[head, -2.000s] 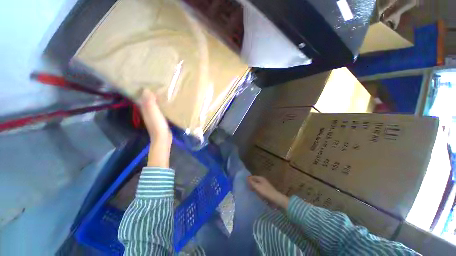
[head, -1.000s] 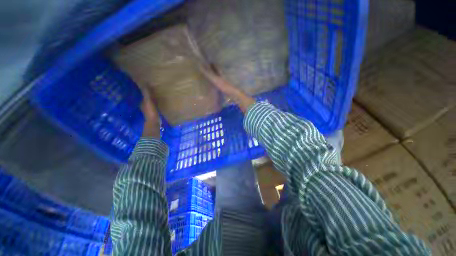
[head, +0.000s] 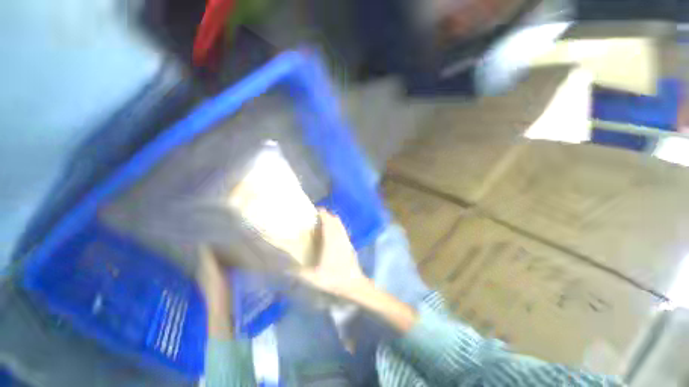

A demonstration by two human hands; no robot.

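Observation:
The picture is blurred. A film-wrapped carton [head: 276,200] lies or is held tilted inside a blue plastic crate [head: 340,159]; its film shines white on the right part. My right hand [head: 336,253] is on the carton's near right corner, thumb up, fingers partly hidden. My left hand [head: 214,291] is at its near left edge, with the fingertips hidden against it. Both hands hold the carton. Whether its underside touches what lies below cannot be told.
Large brown shipping cartons [head: 521,272] stand to the right of the crate. The dark machine [head: 438,72] is at the top, with a red bar [head: 213,30] at top left. A pale wall [head: 68,91] is on the left. My legs are just below the crate.
The view has swung, so the crate shows lower and further left. Both hands stay at a carton in the crate, now nearer its front side. The machine has come back into view.

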